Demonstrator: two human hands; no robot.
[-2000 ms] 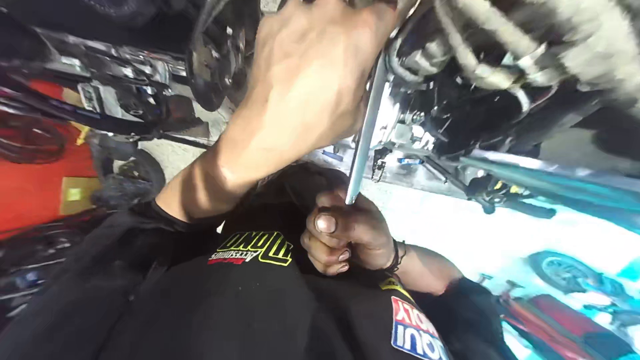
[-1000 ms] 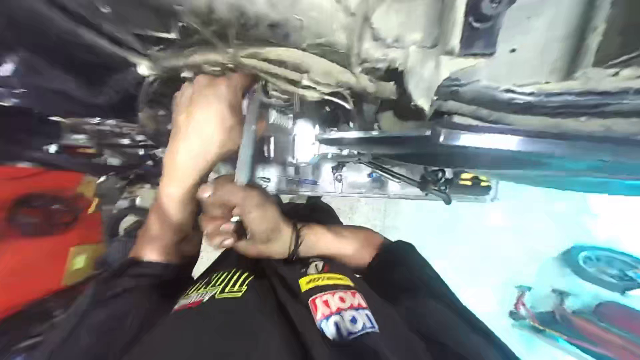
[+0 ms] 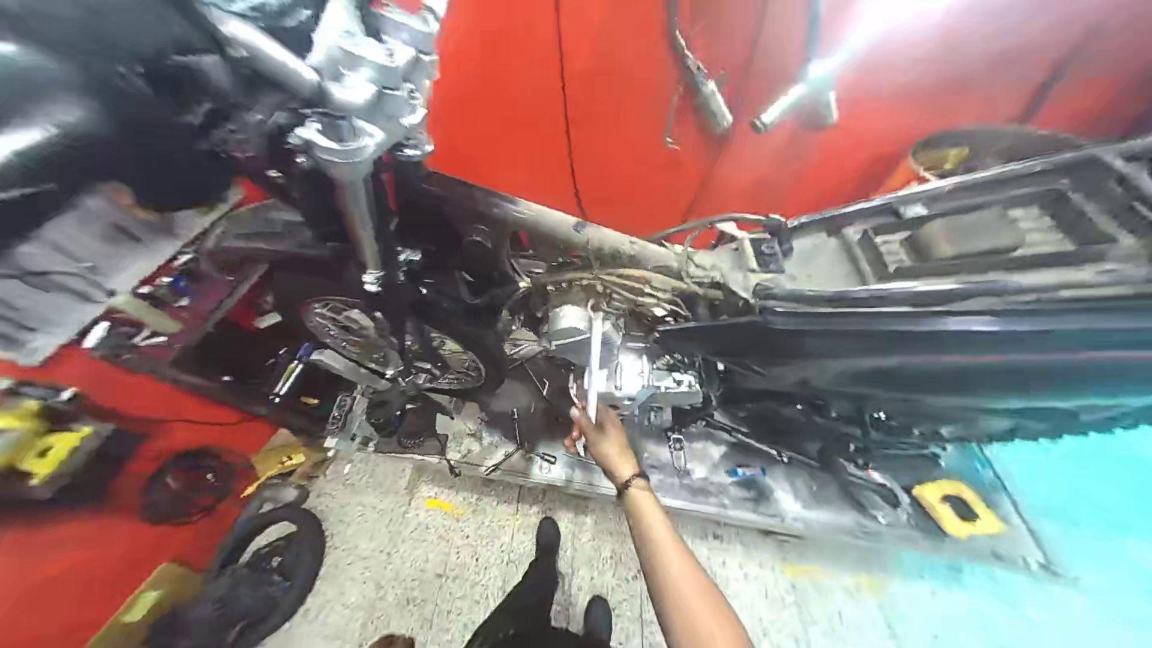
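My right hand [image 3: 601,439], with a dark bracelet on its wrist, is closed around the lower end of a long light-coloured metal bar tool [image 3: 594,364]. The bar stands nearly upright in view; its upper end is at a cylindrical engine part [image 3: 571,326] under the motorcycle's frame tube [image 3: 621,245]. Whether the tip touches it, I cannot tell. Cables [image 3: 630,292] run just above. What seems to be part of my left hand [image 3: 392,642] shows at the bottom edge, away from the tool; its fingers are hidden.
The partly stripped motorcycle stands on a grey platform [image 3: 576,477]. A T-handle tool [image 3: 516,443], a yellow part [image 3: 958,508] and a blue item [image 3: 746,472] lie there. A spoked wheel [image 3: 450,360] is left of the engine, a loose tyre [image 3: 310,549] on the floor.
My left hand has left the motorcycle and is now low at the view's edge. My right hand still holds the bar. The view has pulled far back.
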